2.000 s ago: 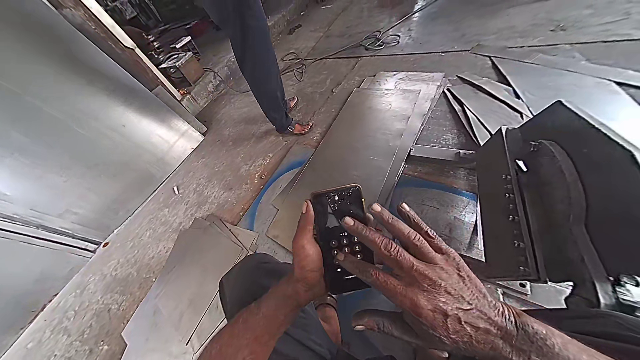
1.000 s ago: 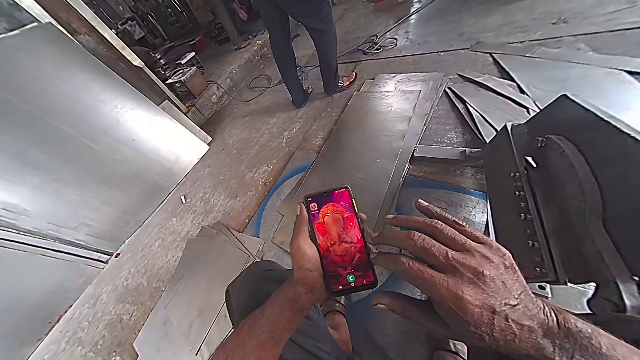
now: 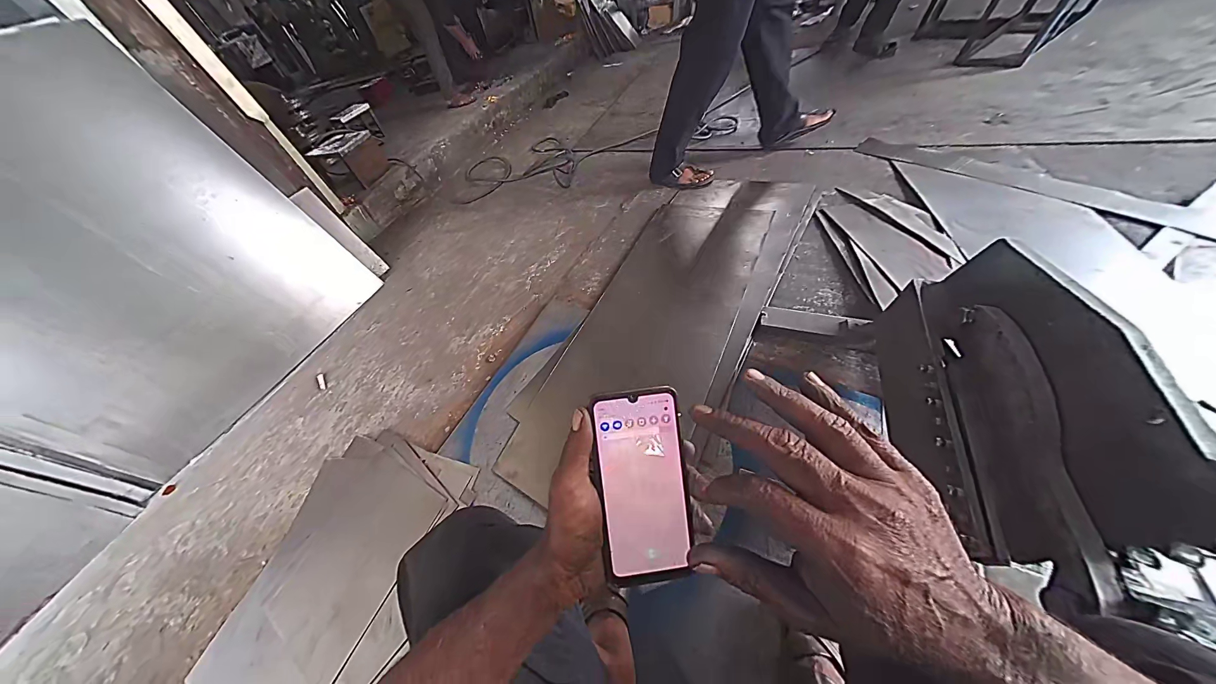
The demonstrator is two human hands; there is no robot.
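Note:
A smartphone (image 3: 646,503) with a lit pink screen and a row of small round icons near its top stands upright in my left hand (image 3: 574,503). The left thumb lies along the phone's left edge, and fingertips show behind its right edge. My right hand (image 3: 845,503) is spread just to the right of the phone, palm down and holding nothing; whether its thumb touches the phone's lower right edge I cannot tell. Beneath and beyond the phone lies a stack of sheet metal (image 3: 674,285).
A black metal machine with a row of bolts (image 3: 1121,408) stands close at right. Cut metal sheets (image 3: 332,560) lie at lower left, scrap pieces (image 3: 893,237) at upper right. Large sheets (image 3: 171,237) fill the left. A person in dark trousers (image 3: 708,76) stands ahead by a cable (image 3: 560,166).
The phone's screen has gone from a dark keypad to a red picture, then to a pink panel with icons. The person ahead has moved to the right, legs now apart.

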